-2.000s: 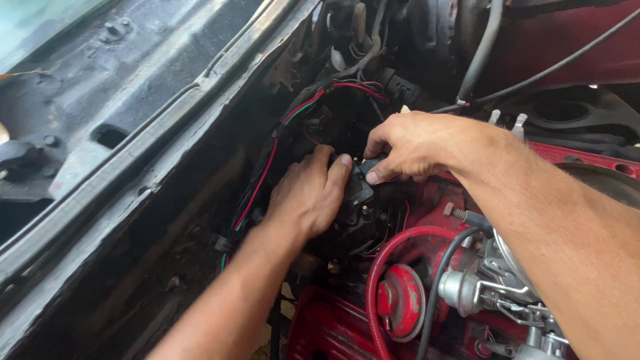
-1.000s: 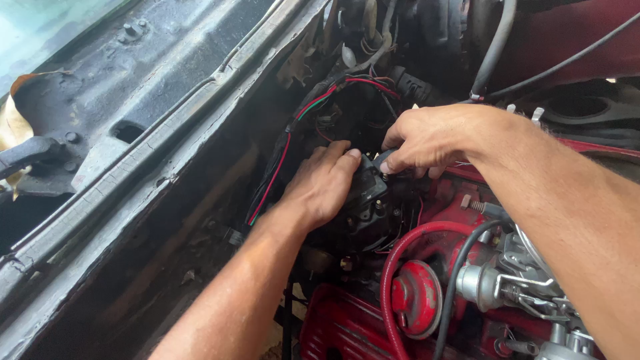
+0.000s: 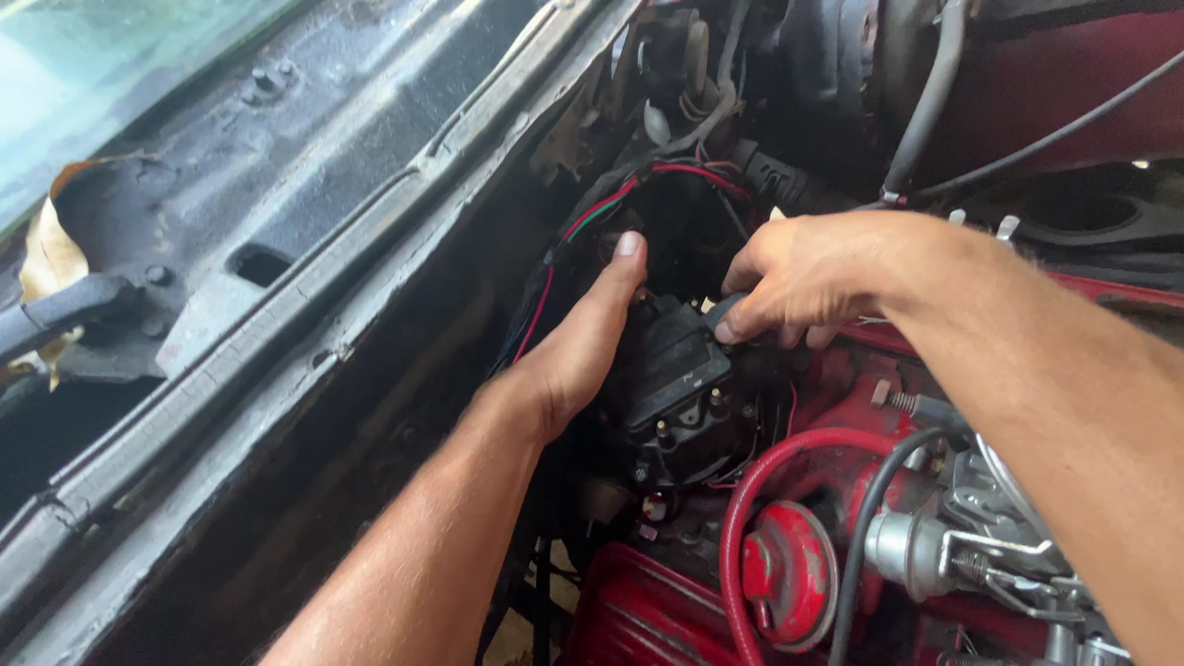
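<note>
A black distributor cap point(image 3: 680, 370) with metal terminals sits low beside the firewall, in the middle of the engine bay. My left hand point(image 3: 592, 333) lies along its left side, thumb pointing up, with the other fingers hidden behind the cap. At the cap's upper right edge, my right hand point(image 3: 786, 287) pinches a small dark connector point(image 3: 726, 310) between thumb and fingers; most of the connector is covered. A wire harness with red and green strands point(image 3: 601, 208) arches behind both hands.
A red hose point(image 3: 740, 518) and a black hose point(image 3: 865, 546) curve near a round red valve point(image 3: 791, 578). Carburetor linkage point(image 3: 990, 555) is at the lower right, a red valve cover point(image 3: 638, 610) at the bottom. The cowl edge point(image 3: 305, 305) runs along the left, with a dry leaf point(image 3: 51, 250).
My left hand's thumb has lifted off the top of the distributor cap, and more of the cap now shows. My right hand stays at the cap's upper right edge.
</note>
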